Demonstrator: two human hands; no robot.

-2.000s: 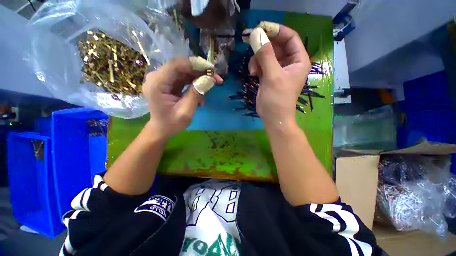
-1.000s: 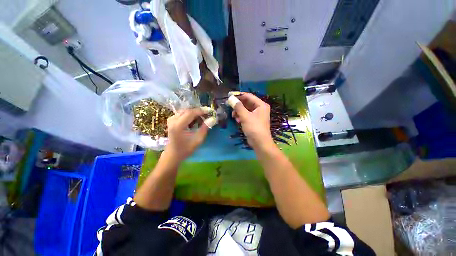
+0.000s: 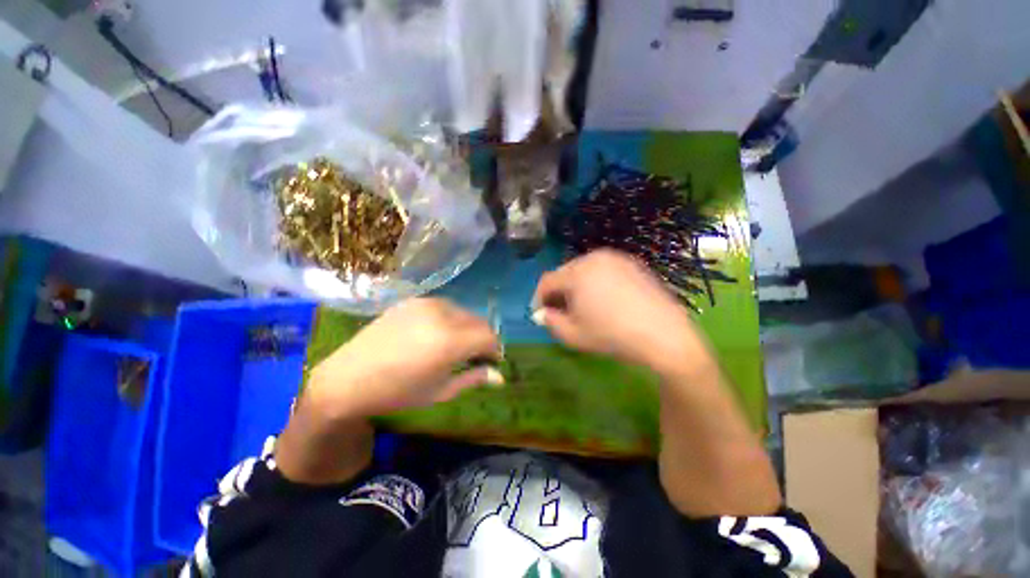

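My left hand (image 3: 424, 356) is blurred over the front left of the green table (image 3: 542, 412), its finger-cot tips pointing right. A thin pale piece seems to stand at its fingertips, too blurred to be sure it is held. My right hand (image 3: 610, 311) is over the table's middle, fingers curled; what it holds is hidden. The machine fixture (image 3: 526, 203) stands at back centre, in front of both hands. Gold metal parts (image 3: 339, 226) are heaped in the clear plastic bag (image 3: 220, 215) on the left. Dark pins (image 3: 644, 220) lie in a loose pile right of the fixture.
Blue plastic bins (image 3: 232, 395) stand at the lower left, with small heaps inside. White cloths (image 3: 497, 68) hang over the machine head. A white control box (image 3: 779, 243) is right of the table. A cardboard carton (image 3: 830, 480) with crumpled clear plastic is at the lower right.
Both hands have drawn back from the fixture towards the table's front, uncovering the fixture and more of the dark pile. The camera view has also shifted.
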